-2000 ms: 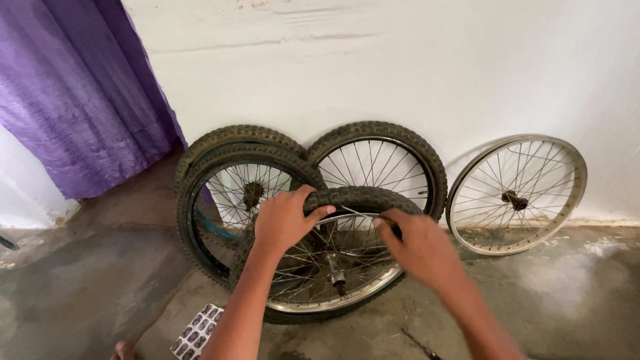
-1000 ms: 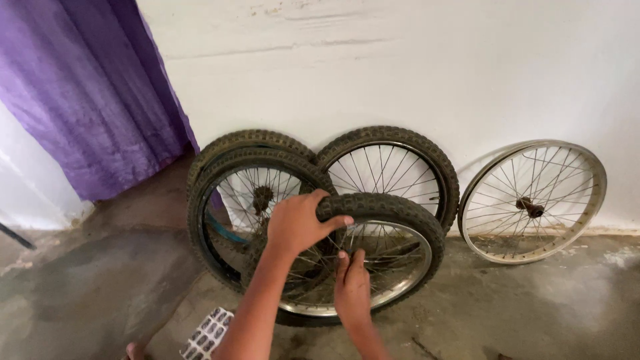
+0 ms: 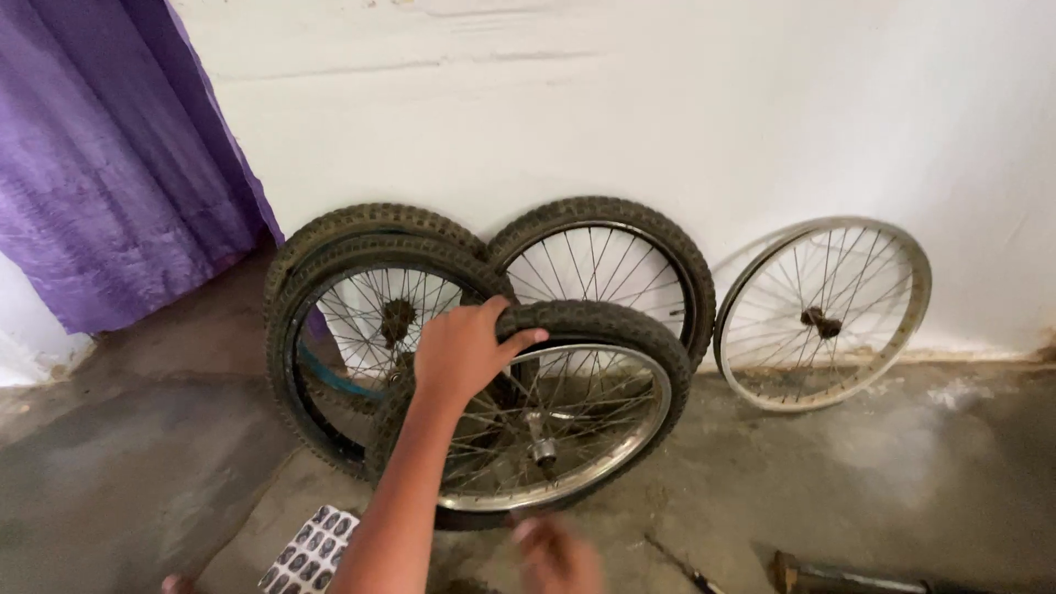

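My left hand (image 3: 466, 351) grips the black knobby tyre (image 3: 594, 318) at the top of the front bicycle wheel, thumb on the rim side. This wheel has a silver rim (image 3: 569, 495) and a metal hub (image 3: 543, 450), and leans back toward the other wheels. Blurred by motion, my right hand (image 3: 557, 557) is low, just below the wheel's bottom edge; its fingers and anything in them cannot be made out. On the floor to its right lies a thin tool with a dark handle (image 3: 697, 577), its kind unclear.
Behind stand a wheel with a sprocket (image 3: 398, 320), another tyre (image 3: 363, 216) and a tyred wheel (image 3: 701, 289) against the wall. A bare silver-rimmed wheel (image 3: 920, 305) leans at right. A patterned sheet (image 3: 309, 553), a metal pump-like tool (image 3: 858, 577) and a purple curtain (image 3: 124, 165) are also visible.
My right hand has moved from the top of the tyre, across the spokes, down below the wheel. My left hand has stayed on the tyre.
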